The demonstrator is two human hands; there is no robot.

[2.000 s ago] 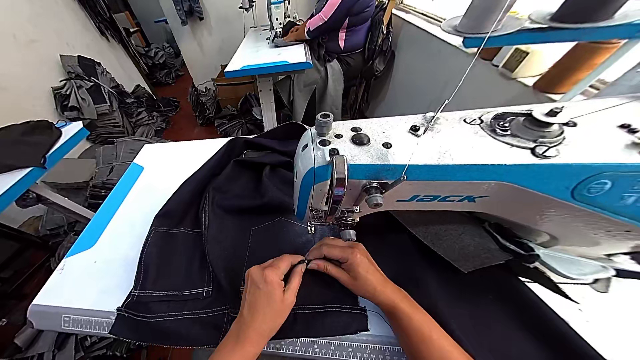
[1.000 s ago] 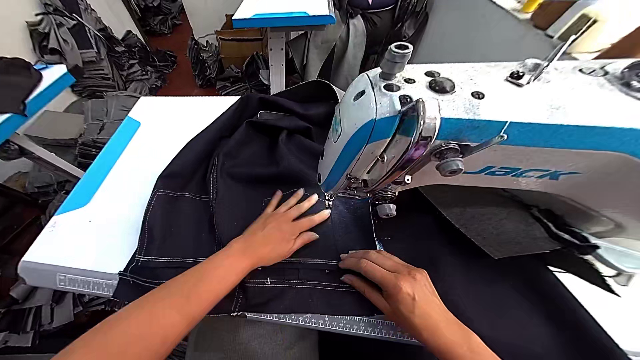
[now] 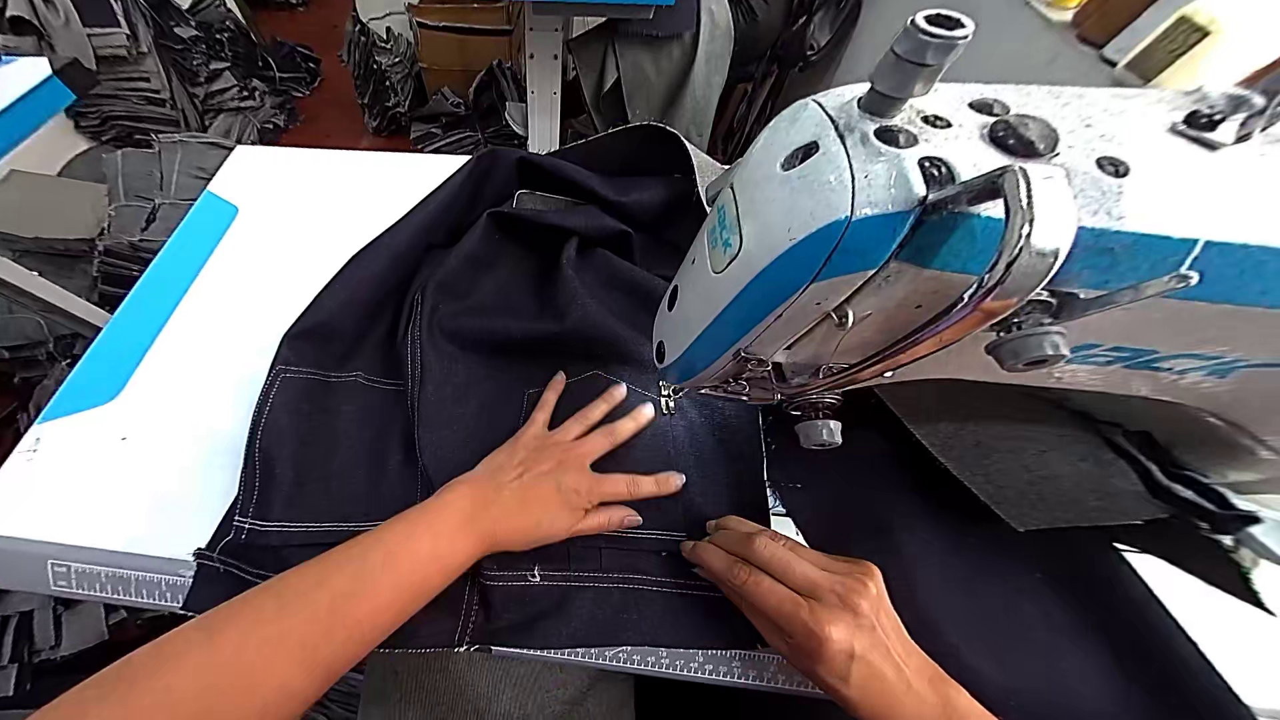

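Observation:
A dark denim garment piece (image 3: 540, 290) with pale stitching lies over the sewing table, partly bunched behind. My left hand (image 3: 565, 475) rests flat on it, fingers spread, left of the presser foot (image 3: 668, 398). My right hand (image 3: 800, 600) presses the cloth's right edge near the table's front, fingers together and slightly bent; whether it pinches the fabric I cannot tell. The Jack sewing machine (image 3: 850, 230) stands over the cloth, with its foot at the end of a line of pale stitches beside a pocket-shaped outline.
More dark fabric (image 3: 960, 580) spreads under the machine arm, with a grey cloth piece (image 3: 1010, 460) on it. A measuring scale (image 3: 680, 664) runs along the table's front edge. Stacks of cut denim (image 3: 160, 90) lie at the back left, near a cardboard box (image 3: 465, 45).
Two seconds ago both my hands were together at a small bit of the cloth before the foot; they have parted and lie on the fabric. The view has moved closer to the machine head.

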